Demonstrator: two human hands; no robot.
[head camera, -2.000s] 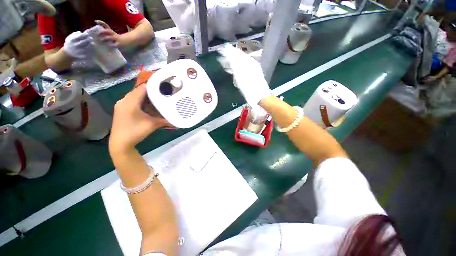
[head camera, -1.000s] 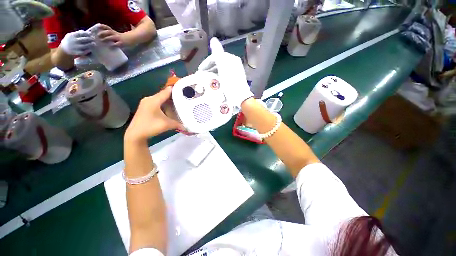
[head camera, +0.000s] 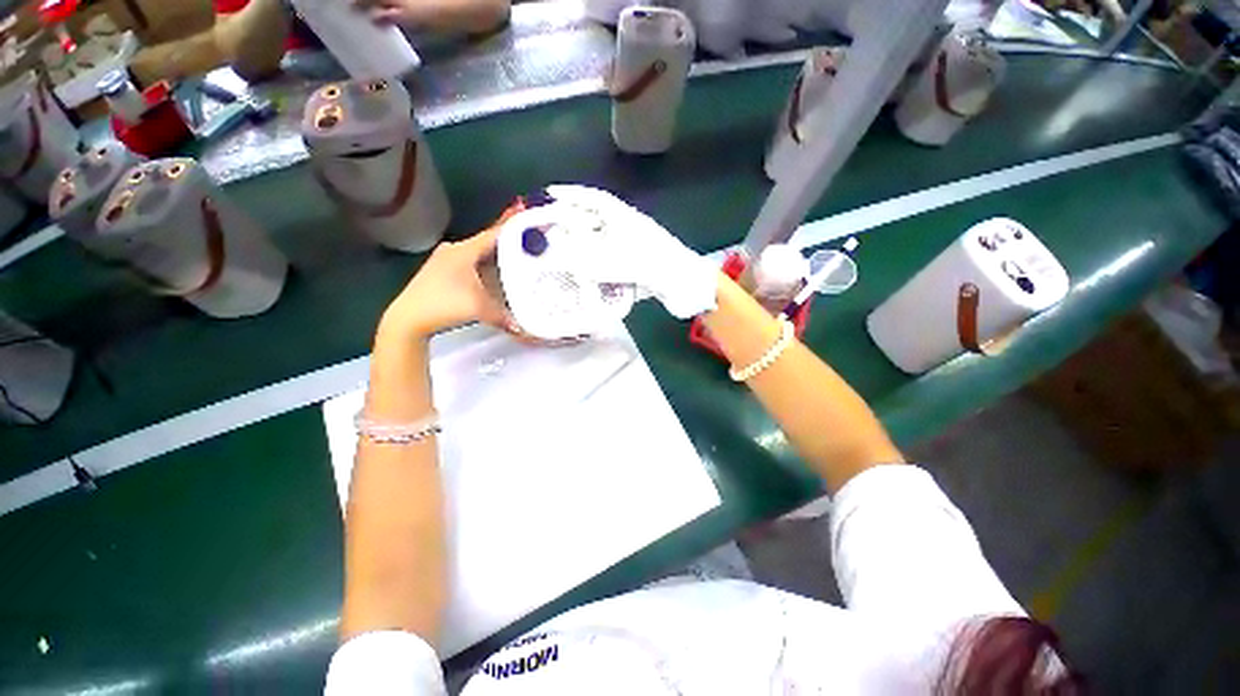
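My bare left hand (head camera: 446, 288) grips a white rounded appliance unit (head camera: 551, 302) from its left side, above the white sheet (head camera: 544, 476). The unit's end panel faces me, with a dark round port and fine grille lines. A bit of orange-red strap shows behind it. My right hand (head camera: 628, 245), in a white glove, lies over the panel's upper right part. Its fingers blend with the white panel, so I cannot tell whether they grip it or hold a cloth. The glove covers some of the ports.
A red parts tray (head camera: 707, 326) with a pale round-capped bottle (head camera: 779, 269) is partly behind my right wrist. A clear cup (head camera: 831, 271) with a thin stick stands beside it. Another unit (head camera: 968, 297) is at right; several stand at left and back. A slanted metal post (head camera: 846, 123) rises behind. A person's arms show opposite.
My right hand has come from above the tray onto the panel and now covers more of it. The view has shifted left, so the surrounding units appear further right.
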